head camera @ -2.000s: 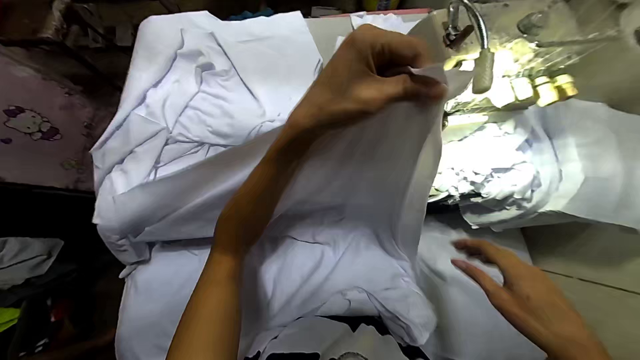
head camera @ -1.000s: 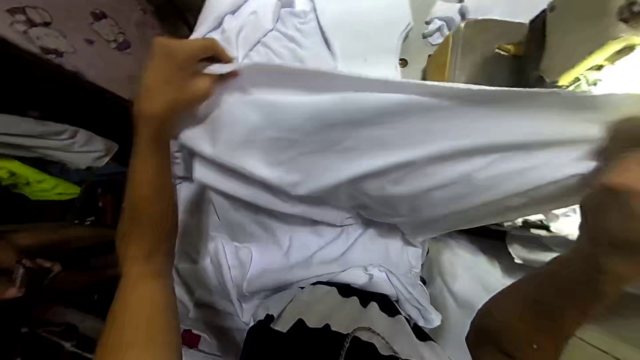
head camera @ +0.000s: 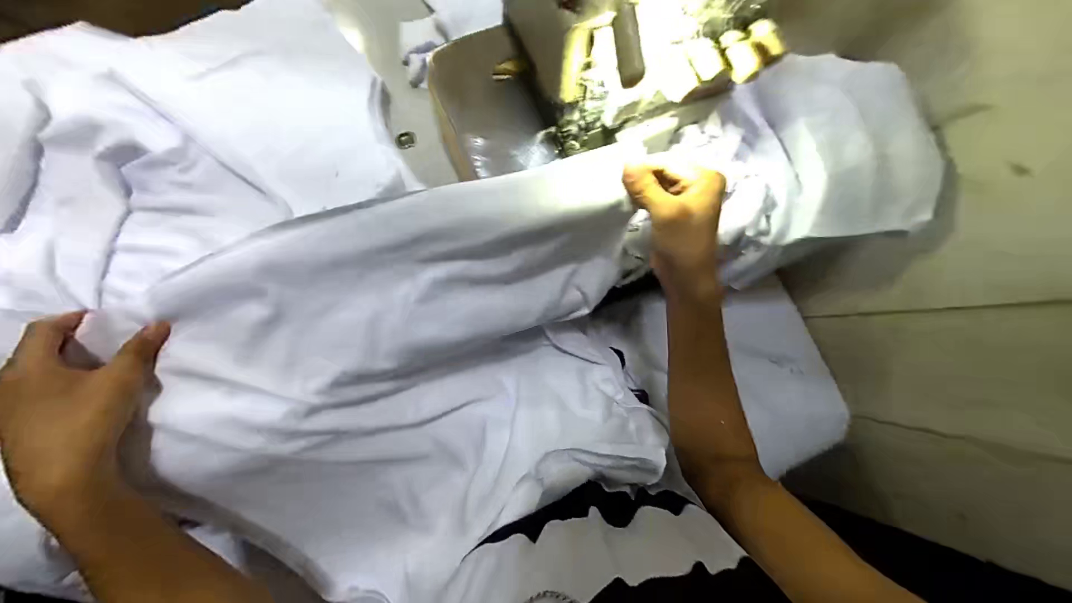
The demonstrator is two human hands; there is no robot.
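A length of white fabric (head camera: 402, 268) stretches between my two hands, its upper edge drawn nearly straight. My left hand (head camera: 79, 394) grips its left end between thumb and fingers. At the right end, my right hand (head camera: 677, 209) pinches the edge close to the lit needle area of a sewing machine (head camera: 599, 84), which looks like an overlock machine. Whether the edge lies under the presser foot cannot be told. More white cloth (head camera: 193, 117) lies in folds at the upper left.
Behind my right hand, crumpled white scraps and a sheet of white material (head camera: 871, 151) lie beside the machine. Pale floor tiles (head camera: 938, 360) show at the right. A black-and-white patterned garment (head camera: 620, 544) is at the bottom.
The fabric, held up between both hands a second ago, is now lower, with its right end at the machine. Two seconds ago my right hand was apart from it. The view has shifted.
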